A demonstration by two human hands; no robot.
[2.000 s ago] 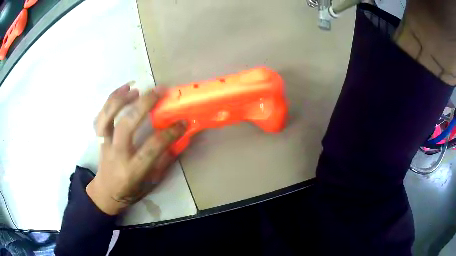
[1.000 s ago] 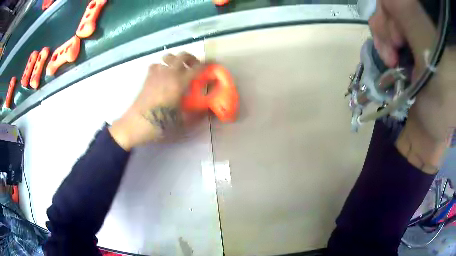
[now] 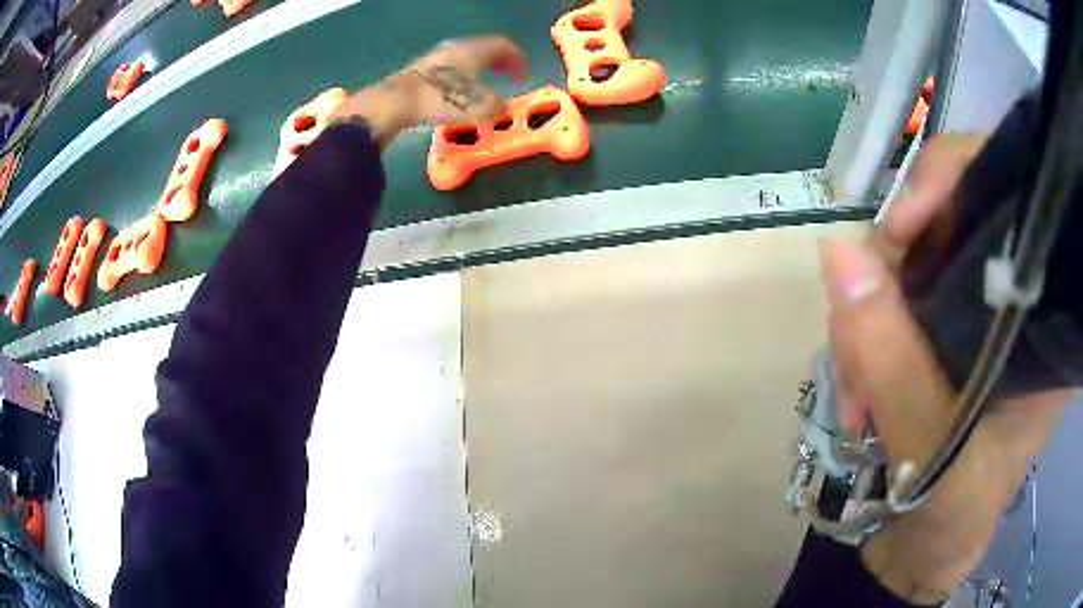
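Observation:
An orange controller-shaped housing [image 3: 511, 145] lies on the green conveyor belt, legs towards the bench. My left hand [image 3: 449, 93] is stretched over the belt just above and behind this housing. It is blurred, its fingers are apart, and it appears to hold nothing. My right hand [image 3: 897, 344] is at the right, wrapped around the black screwdriver body [image 3: 1009, 261]. The silver screwdriver head [image 3: 837, 457] points down to the lower left, away from any housing. The driver's tip is hard to make out.
Another orange housing [image 3: 600, 54] lies beyond on the belt [image 3: 724, 131], with several more at left. A grey metal rail [image 3: 629, 215] divides belt from bench. A white sheet [image 3: 392, 392] and a beige board [image 3: 641, 392] cover the bench. A metal post [image 3: 876, 107] stands at the right.
My left hand has moved from the bench with the housing to over the belt and has let it go. The right hand with the screwdriver has come lower and looks larger. The view has shifted towards the belt.

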